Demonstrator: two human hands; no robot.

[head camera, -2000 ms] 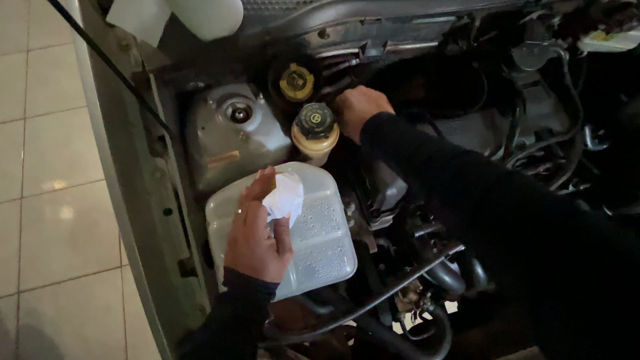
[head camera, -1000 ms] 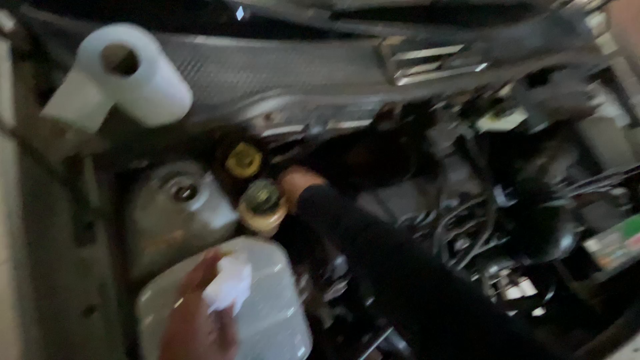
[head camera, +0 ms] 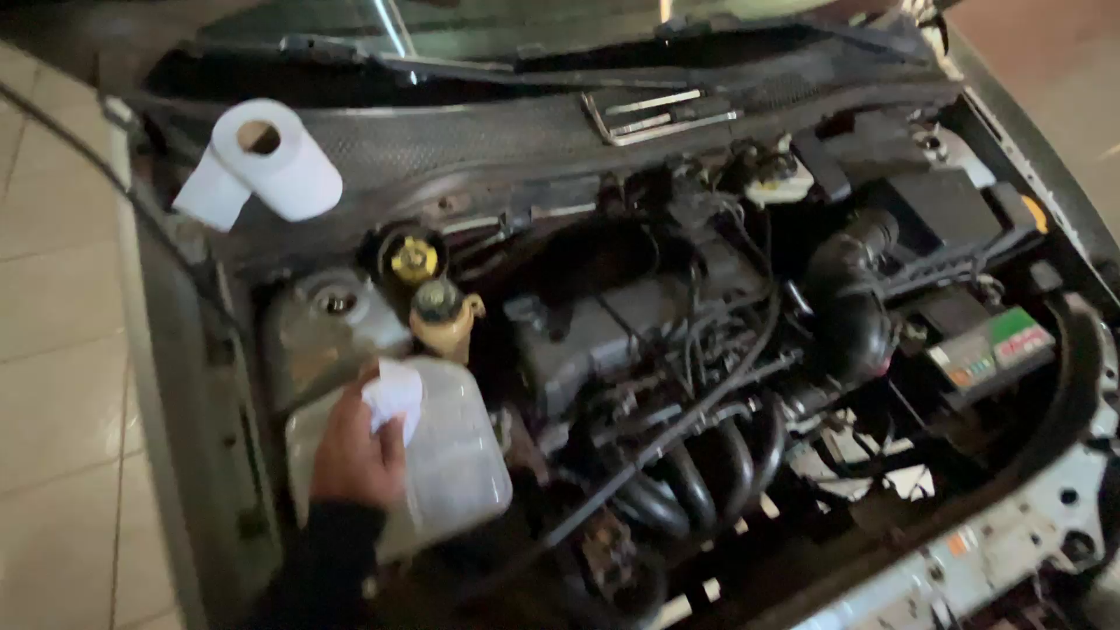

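Note:
My left hand holds a crumpled piece of white paper between thumb and fingers, over the translucent plastic coolant tank. Just beyond the tank stand a yellowed fluid reservoir with a dark cap and a yellow cap. To their left is the metal strut tower. A roll of white paper lies on the cowl, its loose end hanging to the left. My right hand is out of view.
Metal L-shaped wrenches lie on the cowl below the windshield. The dark engine cover, a black intake hose and a battery fill the bay. A slanting rod crosses the front. The fender edge runs along the left.
My right hand and arm, earlier beside the capped reservoir, have left the view. My left hand still holds the paper over the tank. The view has shifted to show more of the bay.

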